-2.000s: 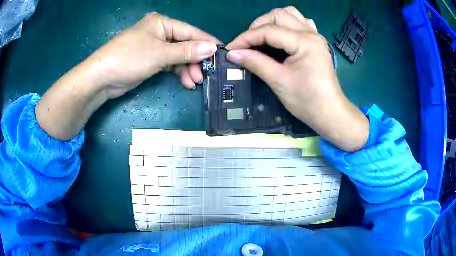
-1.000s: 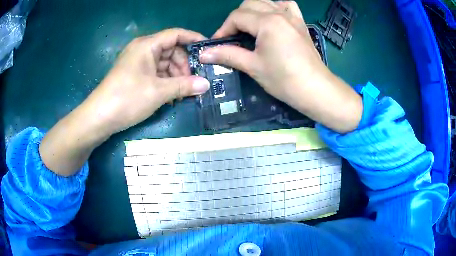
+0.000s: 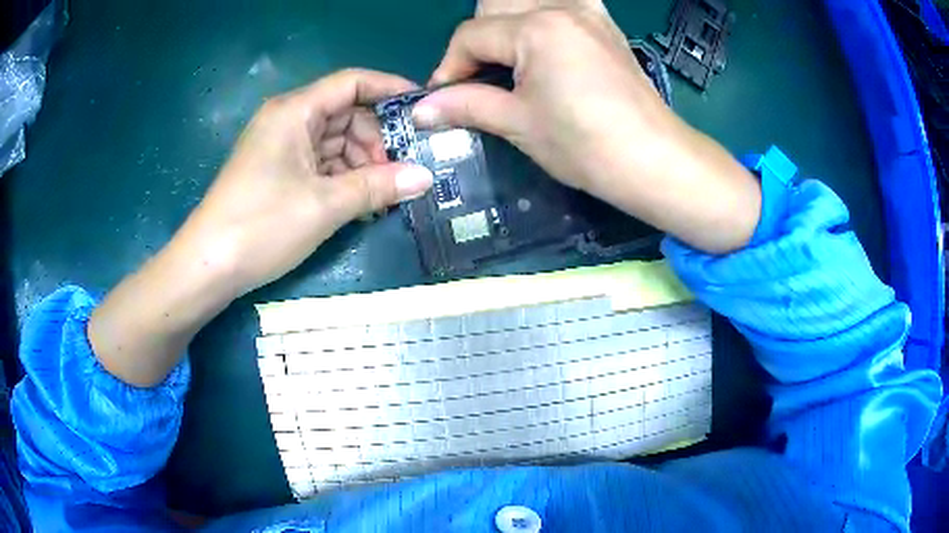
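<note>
An open black device housing [image 3: 531, 219] lies at the centre, slightly tilted, its right half partly hidden under my right hand. Its left half shows two pale rectangles and a small dark patch with pale dots between them. My left hand [image 3: 312, 172] holds its left edge, thumb on the face and fingers at the rim. My right hand [image 3: 562, 99] pinches the upper left part with thumb and forefinger; whether a small piece is between them is hidden. The silver-white adhesive pad sheet [image 3: 489, 380] with dark grid lines lies below the housing, yellowish backing along its top edge.
A loose flat black plate with cut-outs [image 3: 695, 44] lies at the upper right on the dark green surface [image 3: 208, 62]. A blue bin wall [image 3: 885, 156] curves down the right side. A crumpled clear plastic bag [image 3: 23, 94] is at the upper left edge.
The housing has shifted left and tilted, with both hands on it. My left hand has moved lower along its left edge. The loose plate and the sheet appear slightly shifted in the view.
</note>
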